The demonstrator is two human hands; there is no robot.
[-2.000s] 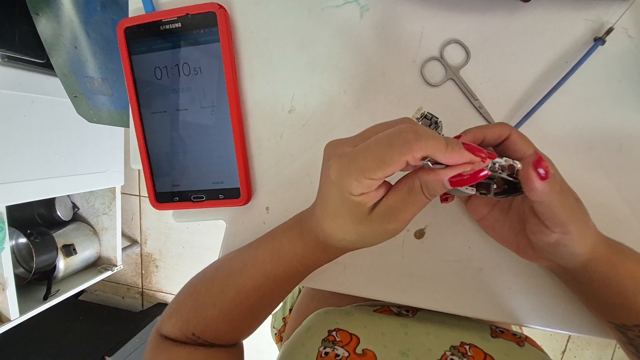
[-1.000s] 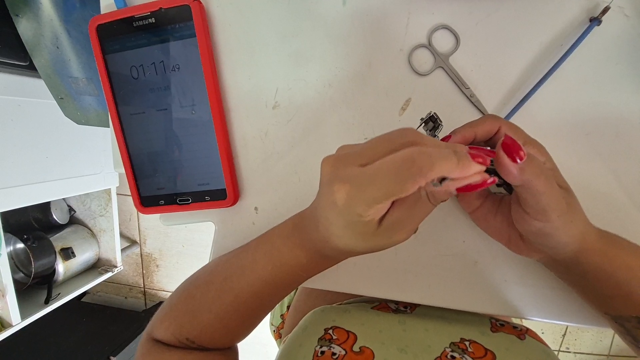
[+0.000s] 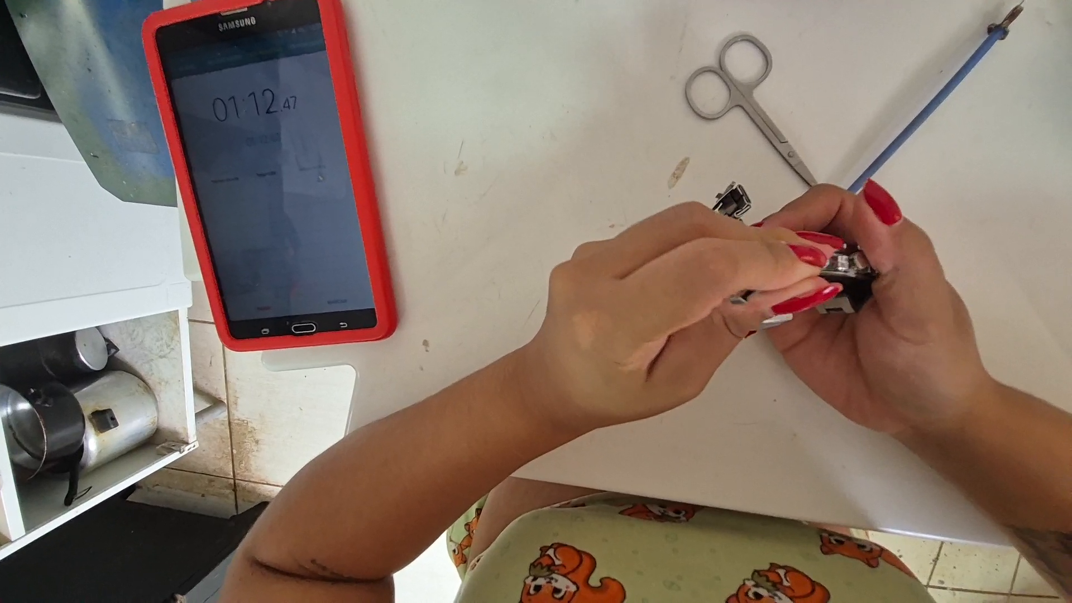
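A small metal-and-black object (image 3: 847,266), mostly hidden by the fingers, sits between both hands at right of centre; its exact kind cannot be told. My right hand (image 3: 888,327) grips it from the right, thumb on top. My left hand (image 3: 662,310) reaches in from the left, its fingertips pinching at the object. A small metal end piece (image 3: 733,201) shows beyond my left knuckles; whether it joins the held object is hidden. Small metal scissors (image 3: 758,109) lie on the table above the hands. Beside them, a thin blue rod (image 3: 930,105) runs up to the right from behind my right hand.
A Samsung tablet in a red case (image 3: 383,251) lies at the left of the white table (image 3: 469,209), showing a running timer. Metal pots (image 3: 117,414) stand in an open white compartment at lower left. Patterned fabric (image 3: 653,553) covers the lap below the table edge.
The fingers have shifted around the small object, and my right thumb has risen from its earlier place. More of the object's shiny and black parts shows than one second ago.
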